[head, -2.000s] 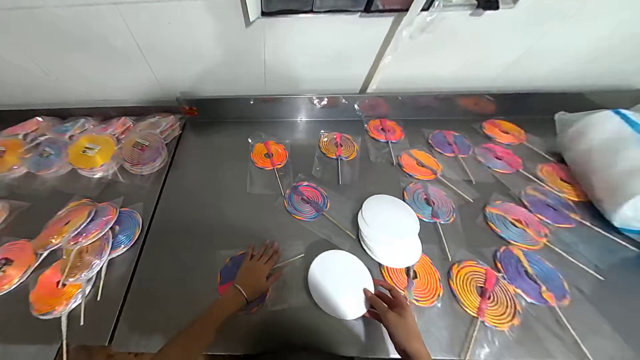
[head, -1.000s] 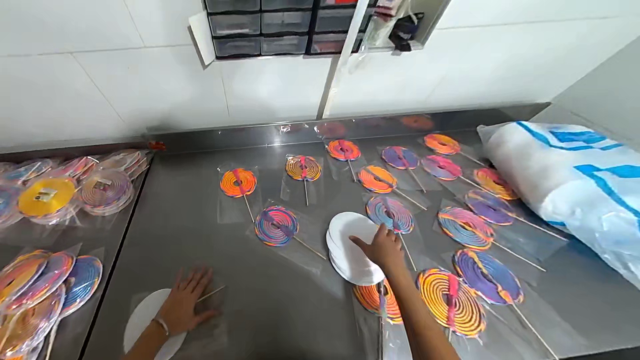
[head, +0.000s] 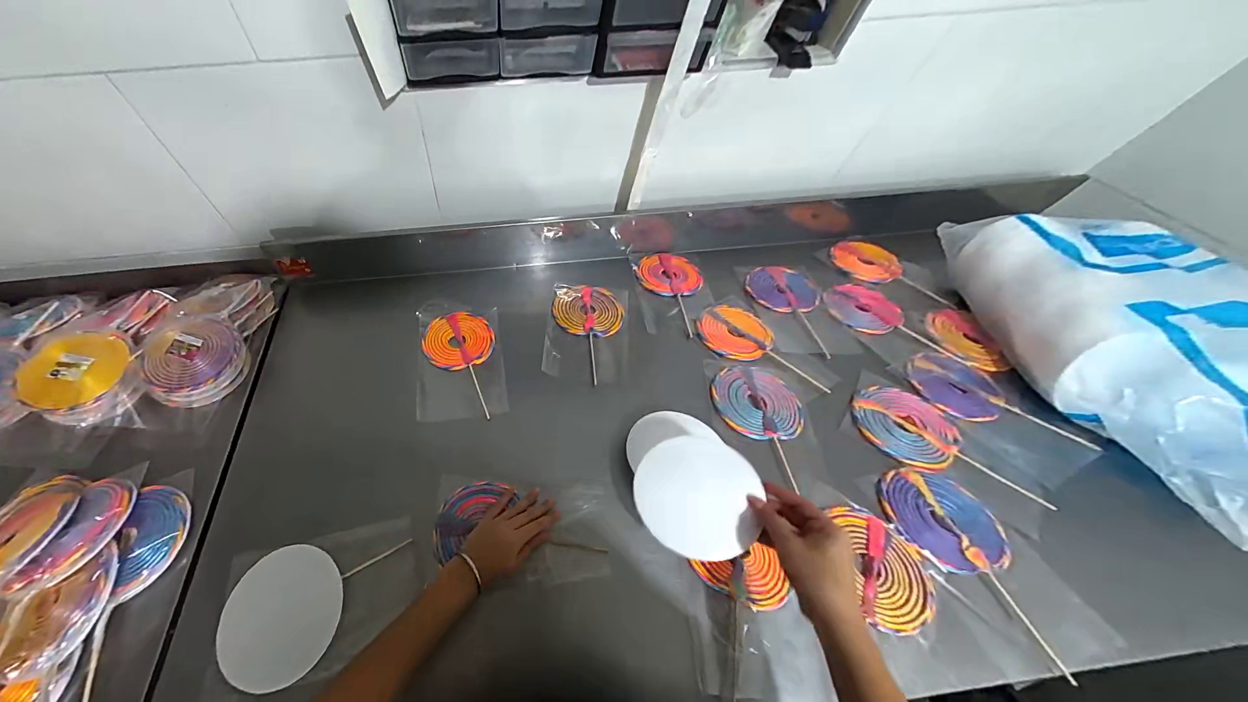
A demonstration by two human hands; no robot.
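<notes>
My left hand [head: 509, 536] rests flat, fingers apart, on a bagged spiral lollipop [head: 466, 515] with a blue and pink swirl; its stick points right. Between thumb and fingers of my right hand [head: 804, 546] is the edge of a white round disc [head: 694, 495], tilted over an orange lollipop. Behind it lie more white discs [head: 665, 429]. At the lower left another white disc [head: 280, 619] covers the top of a bagged lollipop, whose stick [head: 378, 559] sticks out. An orange bagged lollipop [head: 458, 341] lies farther back, beside a yellow and dark one [head: 588, 312].
Several bagged lollipops [head: 905, 427] spread over the right of the metal table [head: 361, 458]. Piles of wrapped lollipops [head: 73, 370] lie at the left. A large white and blue plastic bag [head: 1092, 322] stands at the back right. Small drawers [head: 546, 54] hang on the wall.
My left hand has moved right from the disc-covered lollipop at lower left onto the blue and pink lollipop. My right hand has lifted a disc off the pile. The blue and pink lollipop now lies nearer me.
</notes>
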